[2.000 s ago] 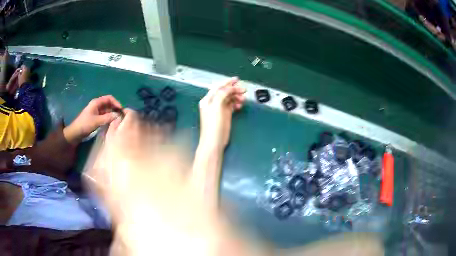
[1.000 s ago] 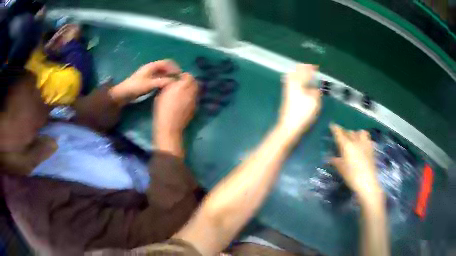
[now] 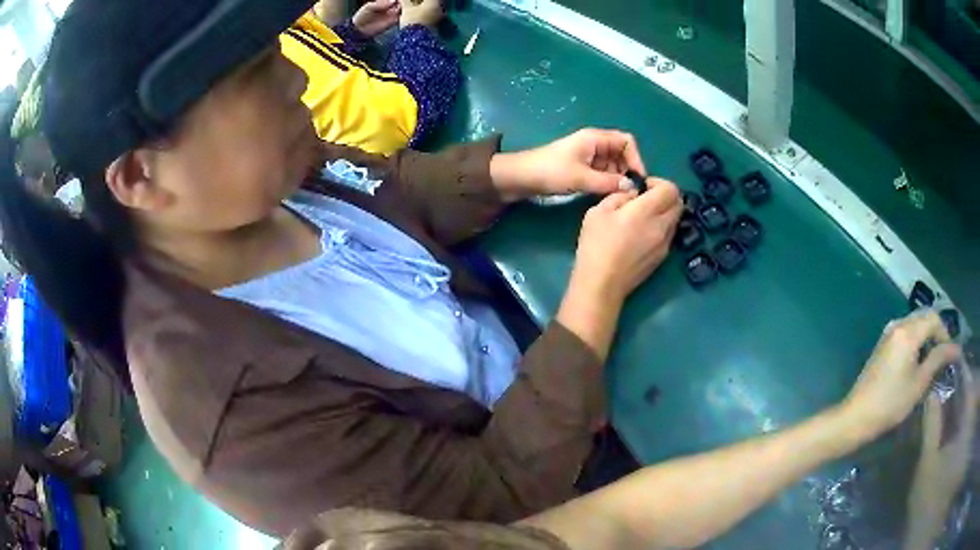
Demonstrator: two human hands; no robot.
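My left hand (image 3: 903,371) is at the far right, just below the white rail, with its fingers curled. A shiny clear bit, perhaps film, shows by its fingertips; whether the hand grips it I cannot tell. My right hand (image 3: 946,414) is blurred and partly cut off by the right edge, close to the left one. Two black plastic housings, one nearer (image 3: 921,293) and one beyond it (image 3: 950,320), rest on the rail by my left hand. Crinkled clear film (image 3: 836,500) shows at the lower right, mostly cut off or blurred.
A person in a brown jacket (image 3: 355,430) and dark cap sits at left, both hands around a small black part (image 3: 637,183). Several black housings (image 3: 731,255) lie by those hands. A yellow sleeve (image 3: 360,102) is farther off. A white upright (image 3: 769,75) stands on the rail.
The view has swung left, putting the neighbour in the middle and the bagged heap and orange-red handle out of view. My hands are now close together at the right edge.
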